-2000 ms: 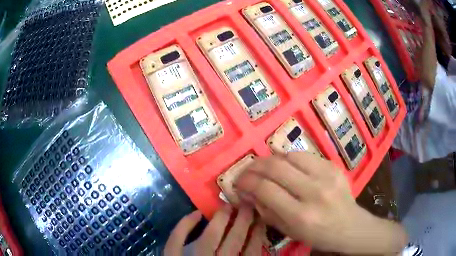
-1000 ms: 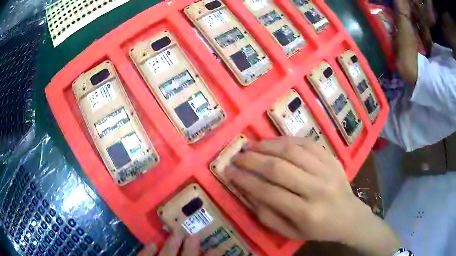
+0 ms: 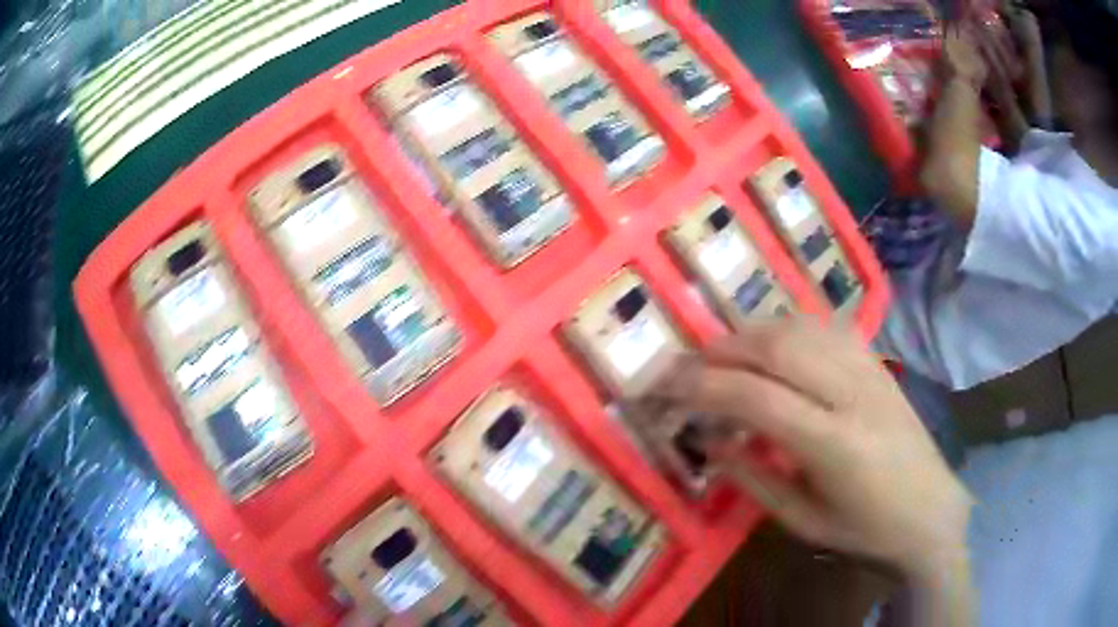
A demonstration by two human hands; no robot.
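Observation:
The red-pink foam tray (image 3: 356, 453) holds gold phone housings in two rows, backs up, each with a dark camera opening at its far end. My right hand (image 3: 809, 429) is over the near row, its blurred fingers bent over the lower part of a housing (image 3: 628, 341). Whether the fingers hold anything cannot be told. The near-row housing (image 3: 539, 490) to its left lies uncovered in its pocket. Another housing (image 3: 399, 557) is cut off by the bottom edge. My left hand is at most a blurred sliver by the bottom edge, too little to make out.
A lens sheet (image 3: 86, 539) in shiny clear plastic lies at lower left, and darker plastic (image 3: 37, 233) at far left. A cream-yellow sheet (image 3: 184, 74) lies behind the tray. At upper right, a person's arm in a white sleeve (image 3: 1030, 245) is beside another red tray (image 3: 858, 86).
My right hand has moved right from the second near-row housing, which is now uncovered, to the third. My left hand has almost left the picture. The tray's angle in view has shifted.

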